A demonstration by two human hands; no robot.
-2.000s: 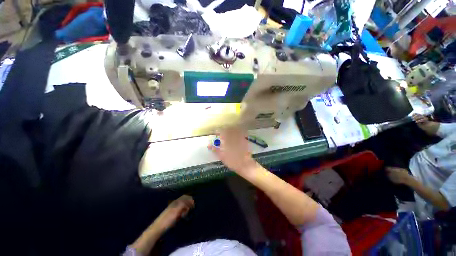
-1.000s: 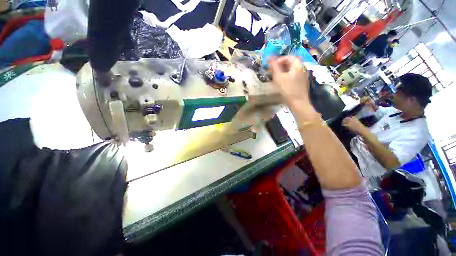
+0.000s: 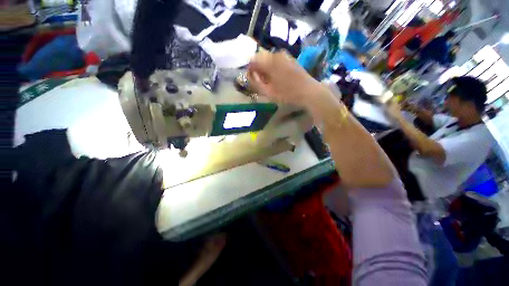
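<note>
The cream sewing machine (image 3: pixel 192 84) with its green panel and lit white screen (image 3: pixel 239 119) stands in front of me. My right hand (image 3: pixel 282 78) is raised over the top of the machine, by the metal knob (image 3: pixel 243 84). Its fingers are bent and blurred, so I cannot tell whether they hold a thread or nothing. My left hand (image 3: pixel 215 243) is low, below the table's front edge, dim and blurred; its fingers are not clear. Black cloth (image 3: pixel 83 206) lies bunched over the left of the table and hangs down, reaching the needle area.
Small blue-green snips (image 3: pixel 275 166) lie on the white table (image 3: pixel 195 209). A dark phone-like rectangle (image 3: pixel 316 143) lies at its right end. A red basket (image 3: pixel 312 234) is below. Black plastic (image 3: pixel 187 50) and white scraps (image 3: pixel 231 50) are behind the machine. Another person (image 3: pixel 455 148) sits at right.
My right hand rose from the machine bed with a small blue round piece, which then showed on the machine top and is now hidden. The hand has since come left from the blue object behind.
</note>
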